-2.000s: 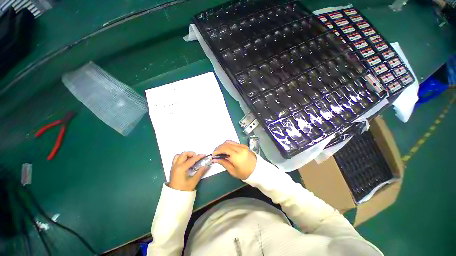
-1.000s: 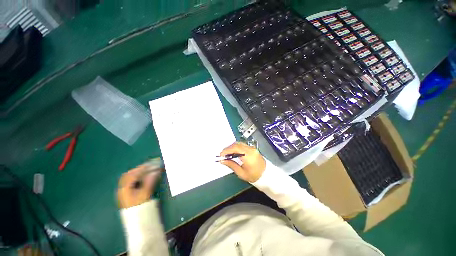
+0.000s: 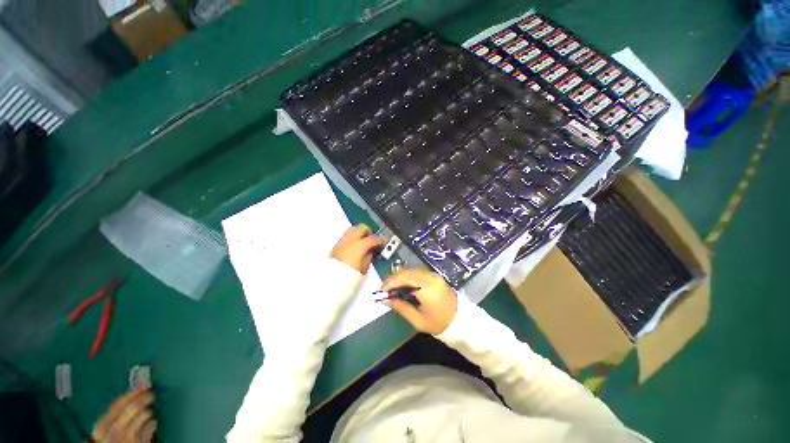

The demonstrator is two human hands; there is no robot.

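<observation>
My right hand (image 3: 422, 300) holds a thin dark pen-like tool (image 3: 398, 295) with a pale tip, over the lower right edge of the white paper sheet (image 3: 290, 251). My left hand (image 3: 357, 248) is at the sheet's right edge, with its fingertips at a small silver module (image 3: 391, 247) beside the black blister tray; whether they grip it is unclear. The large black blister tray (image 3: 433, 147) has rows of mostly empty pockets and one module (image 3: 586, 132) near its right corner.
A second tray (image 3: 580, 86) holds rows of modules. An open carton (image 3: 554, 333) with black trays stands at right. Red-handled pliers (image 3: 102, 322), a translucent bag (image 3: 165, 247) and a small module (image 3: 63, 381) lie at left. Another person's hand (image 3: 128, 420) is beside a module (image 3: 139, 377) at lower left.
My left hand has moved from the lower left, across the paper, to the small silver module by the tray. Another person's hand has come further in at lower left, where a module now lies.
</observation>
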